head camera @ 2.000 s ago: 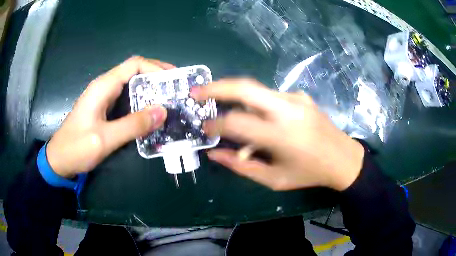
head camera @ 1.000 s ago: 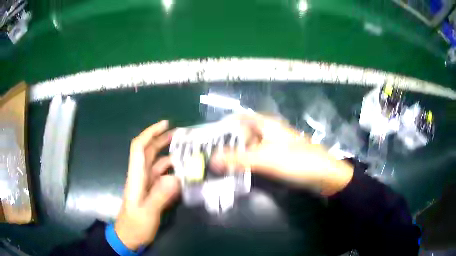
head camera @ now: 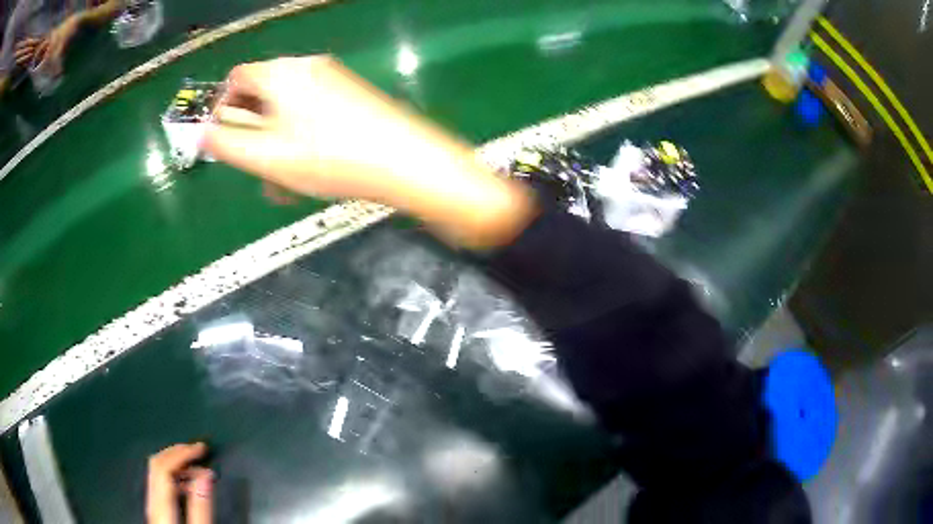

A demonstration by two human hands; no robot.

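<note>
A part-built adapter [head camera: 187, 133], a white box with a board and a yellow part showing, is over the bright green conveyor at upper left. My right hand [head camera: 297, 128] reaches across the rail and grips the adapter's right side; its fingertips are partly hidden and blurred. My left hand [head camera: 182, 486] is cut off by the bottom edge at lower left. Its visible fingers are slightly bent and apart, with nothing seen in them. Clear insulating sheets [head camera: 501, 343] lie scattered on the dark green bench below my right forearm.
The chipped white rail [head camera: 246, 261] separates bench and conveyor. Two waiting adapters [head camera: 645, 205] stand near it, one partly behind my right sleeve. A whitish long bundle [head camera: 46, 476] lies at lower left. A blue round object [head camera: 801, 415] is at right. Another person's hand [head camera: 46, 46] shows at top left.
The view has turned to the right. My right hand has carried the adapter from in front of me over the rail to the conveyor. My left hand has let go of it.
</note>
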